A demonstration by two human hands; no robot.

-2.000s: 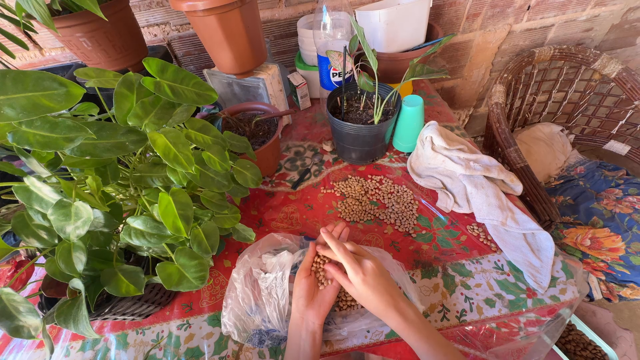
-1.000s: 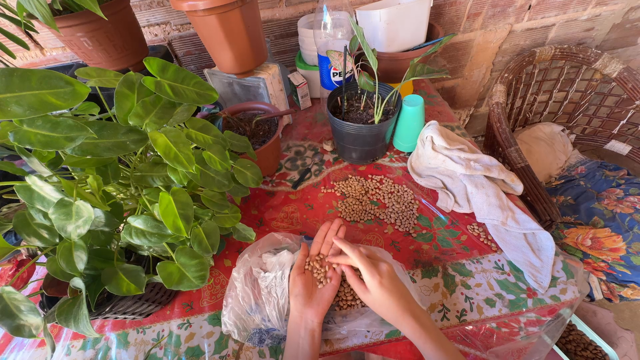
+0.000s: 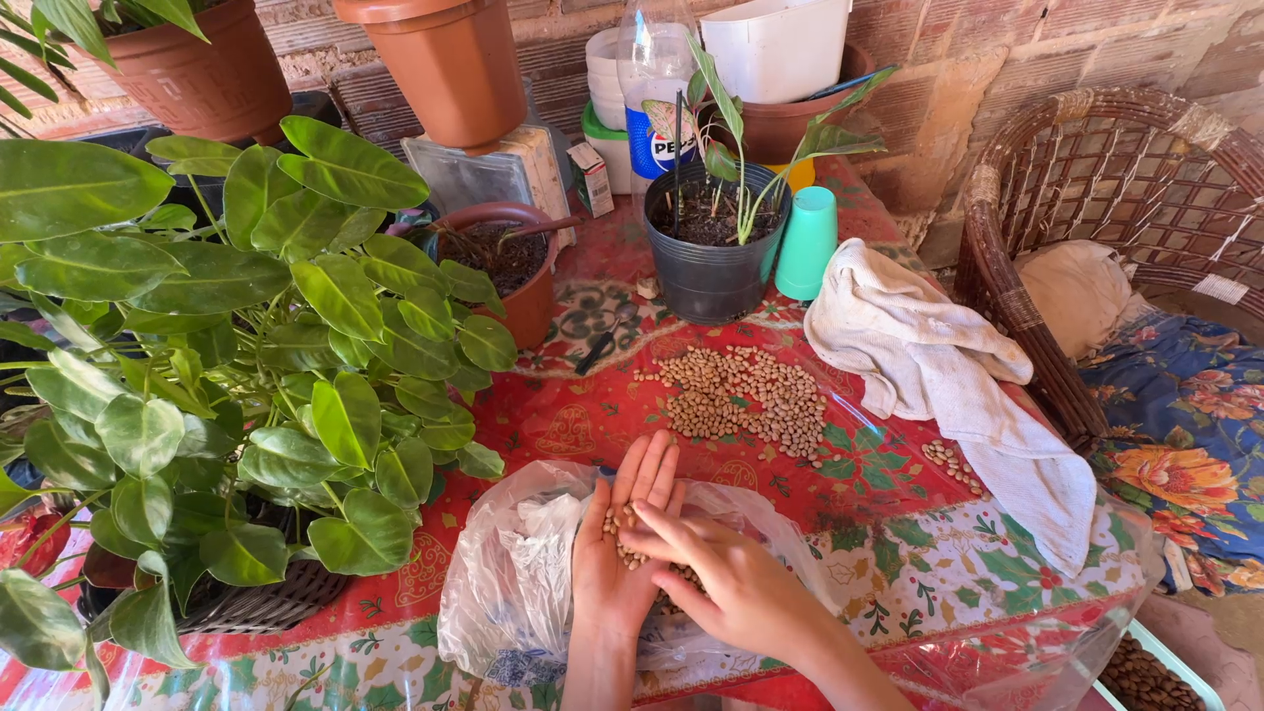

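Observation:
My left hand (image 3: 617,573) lies palm up over a clear plastic bag (image 3: 509,563), with beige beans (image 3: 627,538) in its palm. My right hand (image 3: 726,573) is bent over that palm, its fingertips at the beans; whether it pinches any is unclear. More beans sit in the bag, partly hidden beneath my right hand. Beyond my hands, a loose pile of beans (image 3: 741,395) is spread on the red patterned tablecloth (image 3: 553,425). A smaller group of beans (image 3: 953,466) rests beside a crumpled whitish cloth (image 3: 918,336).
A leafy potted plant (image 3: 247,346) fills the left side. Behind the pile stand a black plant pot (image 3: 711,267) and an upside-down green cup (image 3: 807,242). A spoon (image 3: 605,339) lies near a brown pot (image 3: 523,296). A wicker chair (image 3: 1037,296) is at right, above a tray (image 3: 1160,662).
My right hand's fingers have shifted over my left palm. The left palm was mostly covered two seconds ago and then came into fuller view. The bean pile looks unchanged.

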